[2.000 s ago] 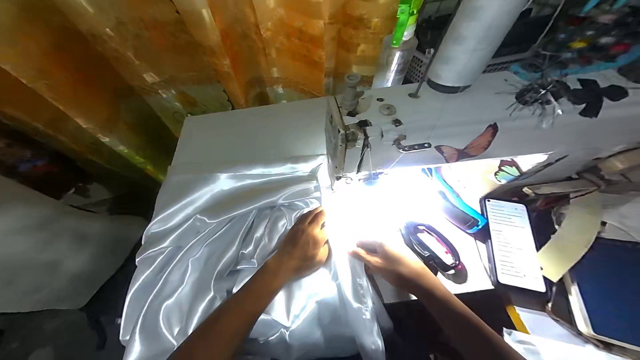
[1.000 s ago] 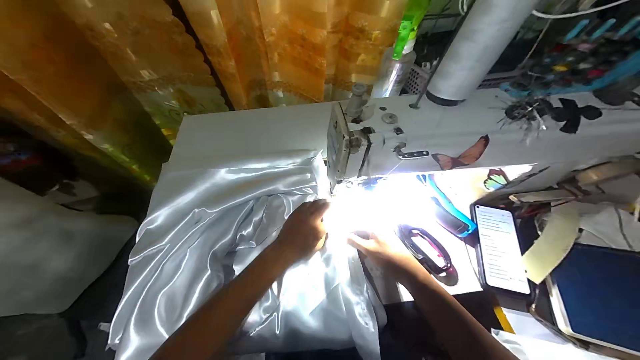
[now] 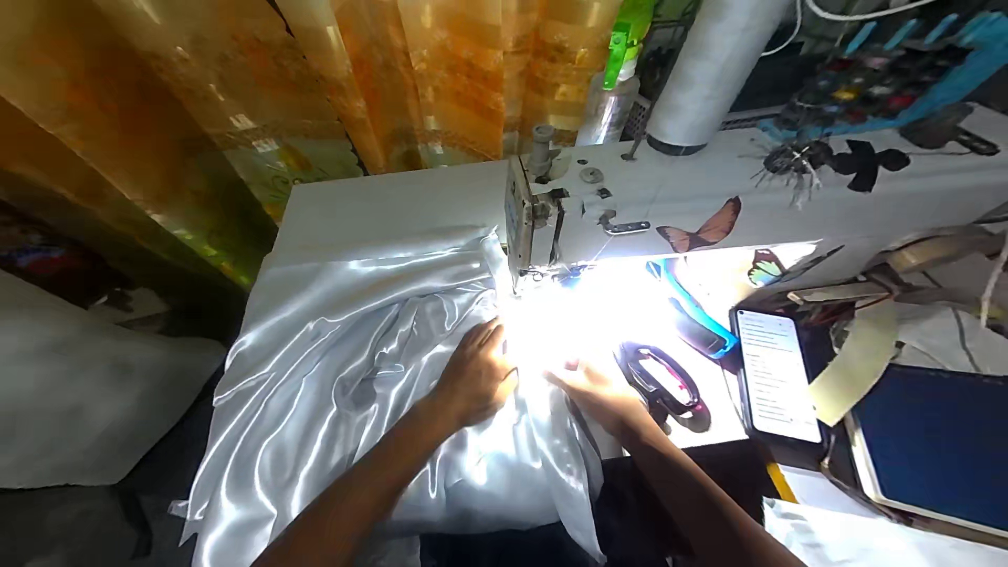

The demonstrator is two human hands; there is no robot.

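Shiny white satin fabric covers the left of the sewing machine bed and hangs over its front edge. My left hand lies on the fabric just left of the needle area, fingers pressed near its edge. To the right, my right hand touches the fabric's right edge, its fingertips partly washed out by glare. Above both hands is the head of the white sewing machine; bright lamp light hides the needle and presser foot. Whether either hand pinches the cloth cannot be told.
A black wristband and a blue wristband lie right of my right hand. Beyond them are a lit phone, a cream strip and a dark blue notebook. A spray bottle stands behind the machine, near orange curtains.
Both hands stay close to the needle area with little plain movement. The satin's folds on the left and at the front edge have shifted slightly.
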